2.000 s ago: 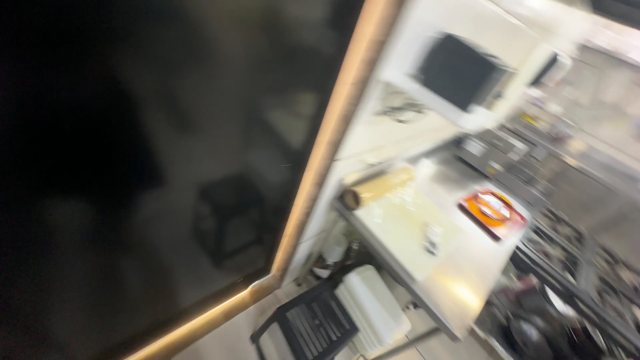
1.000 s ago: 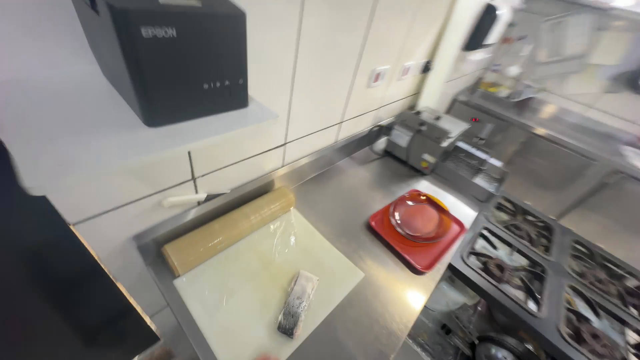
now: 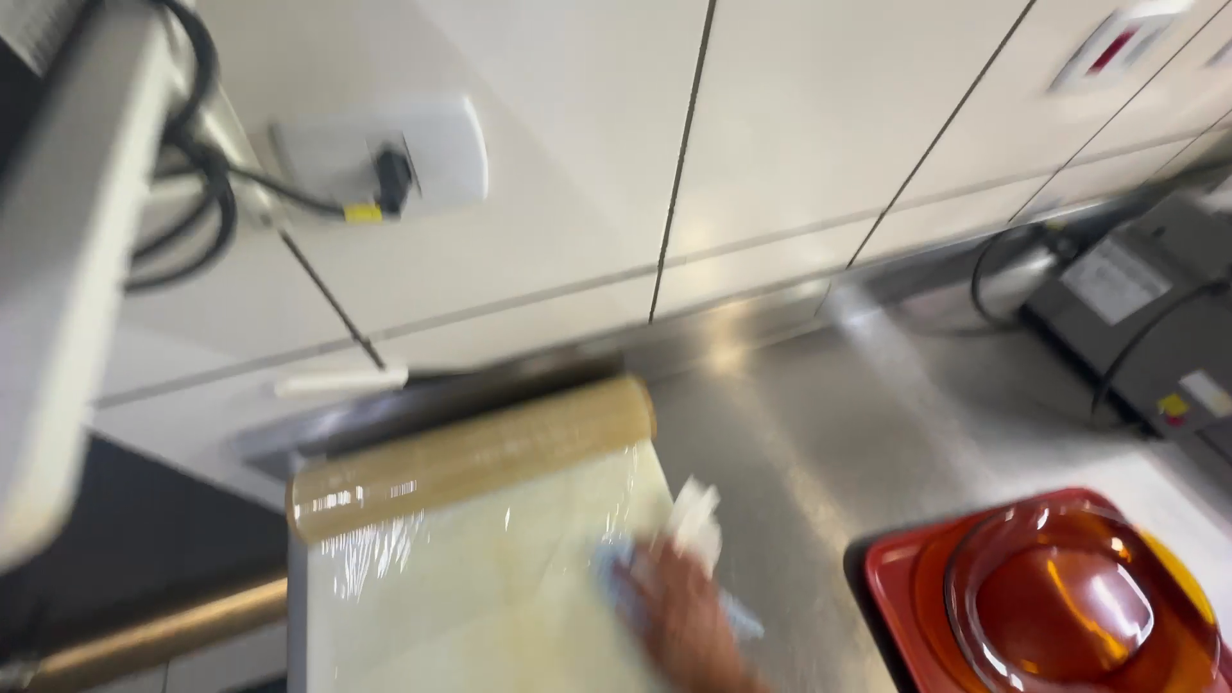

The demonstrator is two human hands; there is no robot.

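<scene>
My right hand (image 3: 679, 611), blurred by motion, holds a blue and white cloth (image 3: 626, 582) at the right edge of a pale cutting board (image 3: 520, 597). A crumpled white part, perhaps of the same cloth, sticks up beyond the fingers. Across the far end of the board lies a roll of plastic film (image 3: 472, 457), its clear film spread over the board's surface. My left hand is out of view.
A glass plate (image 3: 1059, 602) rests on a red tray (image 3: 895, 568) at the right. Behind it stands a grey appliance (image 3: 1136, 279) with a cable. A white-handled knife (image 3: 342, 382) is by the wall. A shelf (image 3: 96, 269) juts out at upper left, near a plugged socket (image 3: 433, 154).
The view has moved much closer to the counter. My right hand with the cloth has come in over the board's right side. The wrapped piece seen on the board one second ago is no longer visible.
</scene>
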